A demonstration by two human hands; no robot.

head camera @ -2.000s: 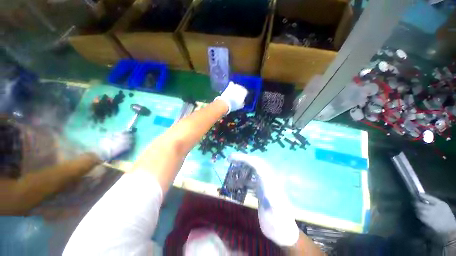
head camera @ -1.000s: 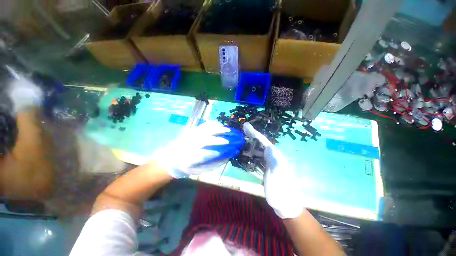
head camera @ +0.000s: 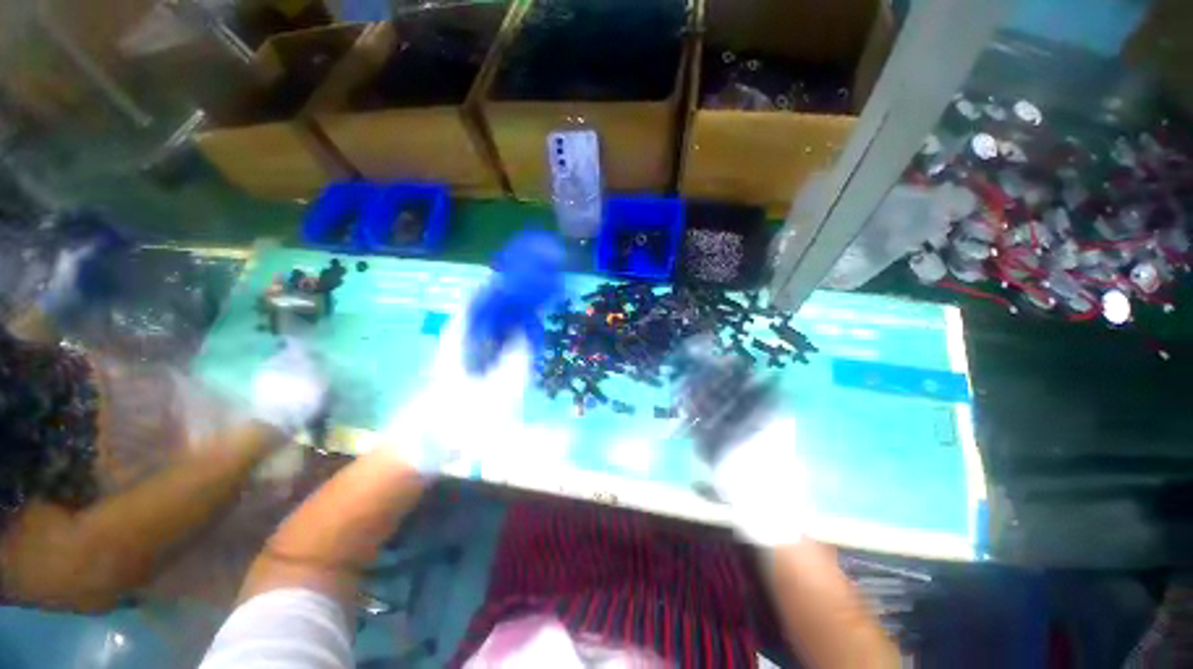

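A pile of small black plastic parts [head camera: 595, 342], with a few orange-red bits, lies mid-mat. My left hand [head camera: 504, 320], in a white glove with blue fingers, is strongly blurred over the mat just left of the pile; whether it holds anything cannot be told. My right hand [head camera: 761, 481], in a white glove, is right of and nearer than the pile. It holds a blurred clump of dark parts [head camera: 722, 399] over the pale turquoise mat [head camera: 864, 457]. The fingers around the clump are not clear.
A blue bin [head camera: 641, 239] and an upright phone [head camera: 576, 183] stand behind the pile, before cardboard cartons [head camera: 772, 157]. A grey post [head camera: 883, 144] slants at right, beside wired round components [head camera: 1034, 222]. At left, a neighbour's gloved hand [head camera: 288, 388] is over the mat.
My left hand has gone from the blue bin to the clump, then left and away from it. My right hand has moved right with the clump. The neighbour's hand is back over the mat.
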